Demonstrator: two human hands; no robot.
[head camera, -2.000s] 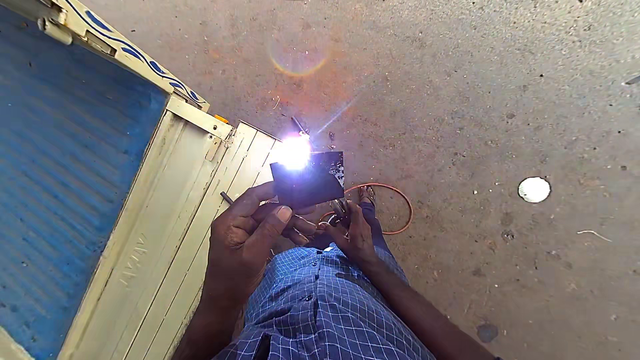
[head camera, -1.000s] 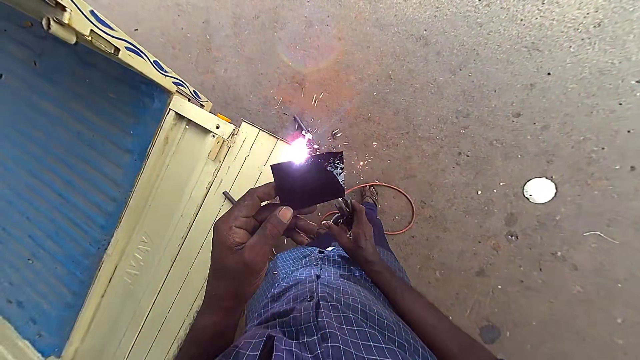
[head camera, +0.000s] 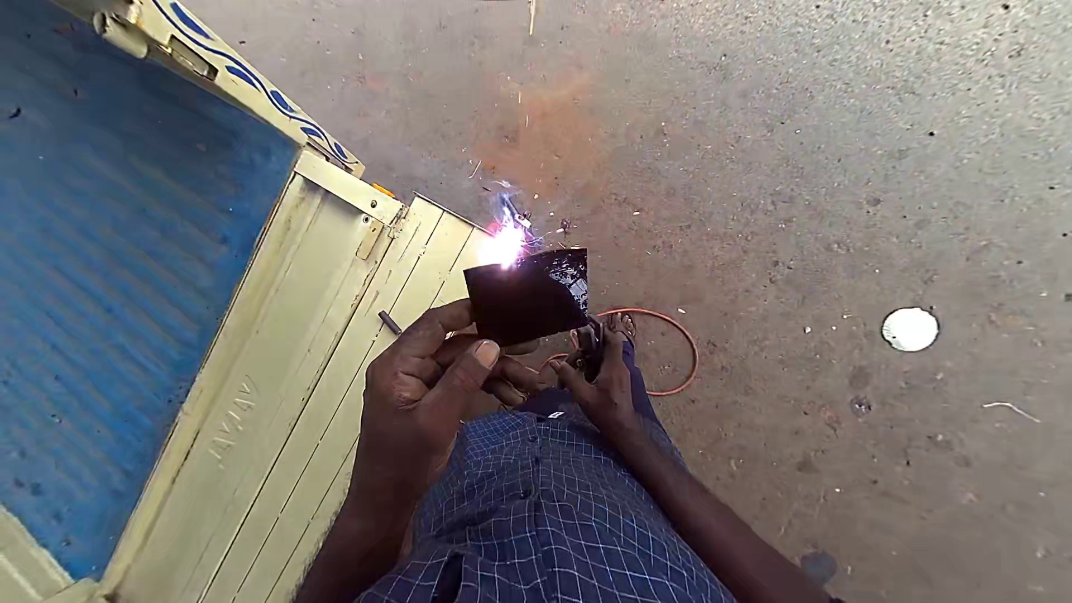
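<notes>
My left hand (head camera: 444, 368) grips the lower left edge of a dark welding glass plate (head camera: 528, 297) between thumb and fingers. A bright welding arc (head camera: 504, 244) with sparks and smoke glares just past the plate's upper left edge. My right hand (head camera: 605, 381) is closed around a dark electrode holder (head camera: 590, 345), mostly hidden by the fingers and the plate. A short grey rod (head camera: 390, 322) sticks out beyond the left hand's knuckles; what holds it cannot be told.
A cream metal tailgate panel (head camera: 276, 402) borders a blue corrugated truck bed (head camera: 126, 234) at the left. An orange cable (head camera: 693, 352) loops on the concrete ground beside my foot (head camera: 621, 325). A round white spot (head camera: 910, 329) lies at the right.
The arc's glare is smaller than two seconds ago, and smoke and sparks show more plainly. Both hands keep nearly the same place and hold.
</notes>
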